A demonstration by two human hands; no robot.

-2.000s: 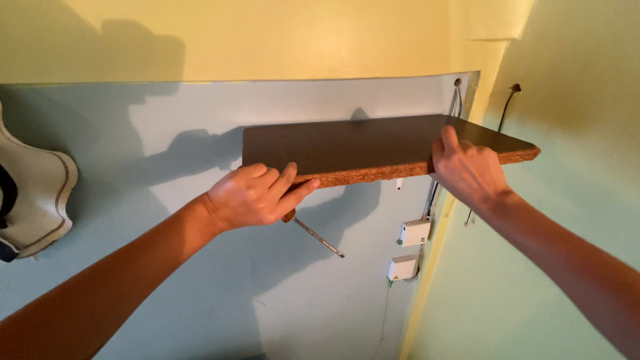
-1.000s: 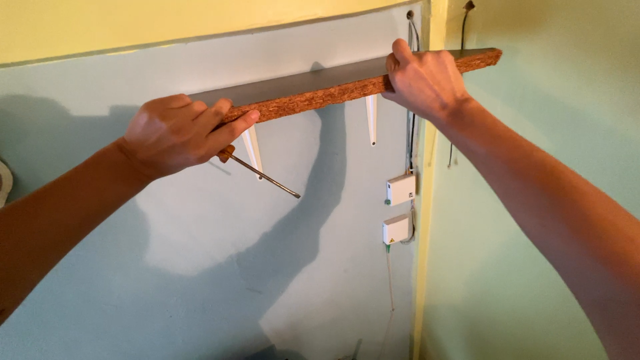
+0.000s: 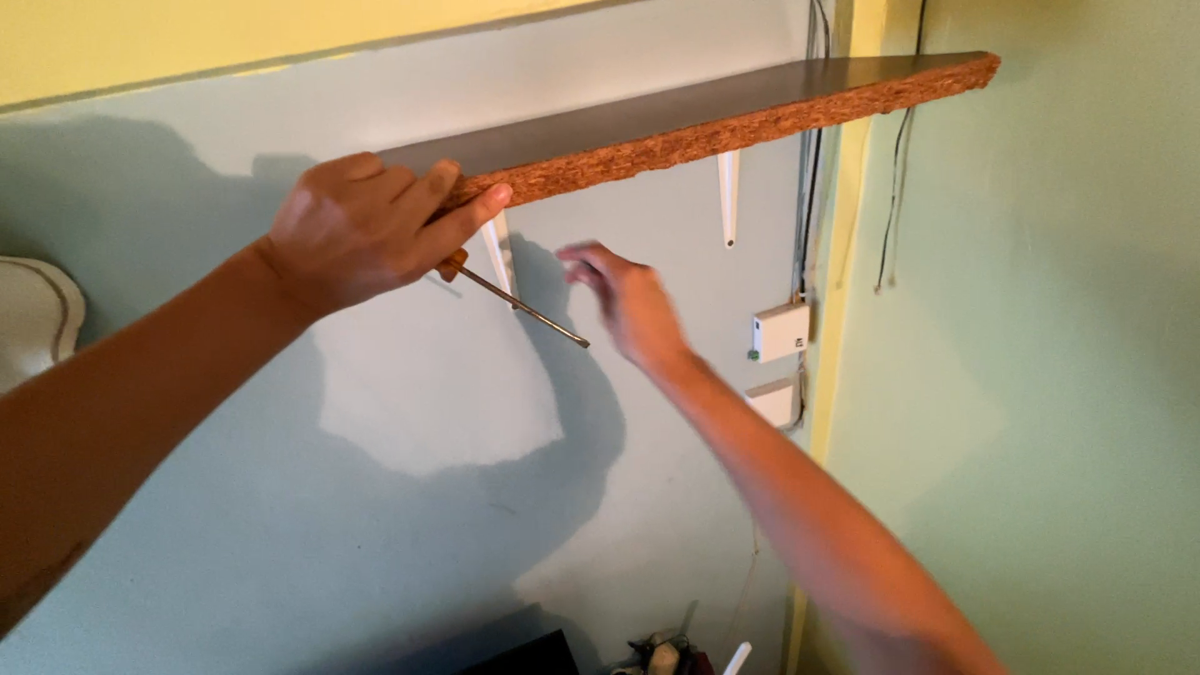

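Note:
My left hand [image 3: 370, 220] grips the left end of a particleboard shelf [image 3: 694, 142] with a dark top and a rough front edge. The same hand holds a flat-blade screwdriver [image 3: 520, 305], its orange handle mostly hidden under the palm and its shaft pointing down to the right. Below the shelf, my right hand [image 3: 623, 300] is off the board, slightly blurred, holding nothing that I can see, its fingers bent near the screwdriver's tip. Two white shelf brackets show under the board, a left one [image 3: 502, 258] beside my left hand and a right one [image 3: 728, 199].
A white box [image 3: 781, 332] and a second one [image 3: 773, 403] hang on the wall near the corner, with cables [image 3: 814, 202] running above. More wire [image 3: 895, 197] dangles on the right wall. A white curved object [image 3: 36, 319] is at far left. Dark items [image 3: 525, 656] lie at the bottom.
My right hand has let go of the shelf's front edge and moved down and left below it. My left hand stays on the shelf with the screwdriver. The board came down onto the brackets' level earlier.

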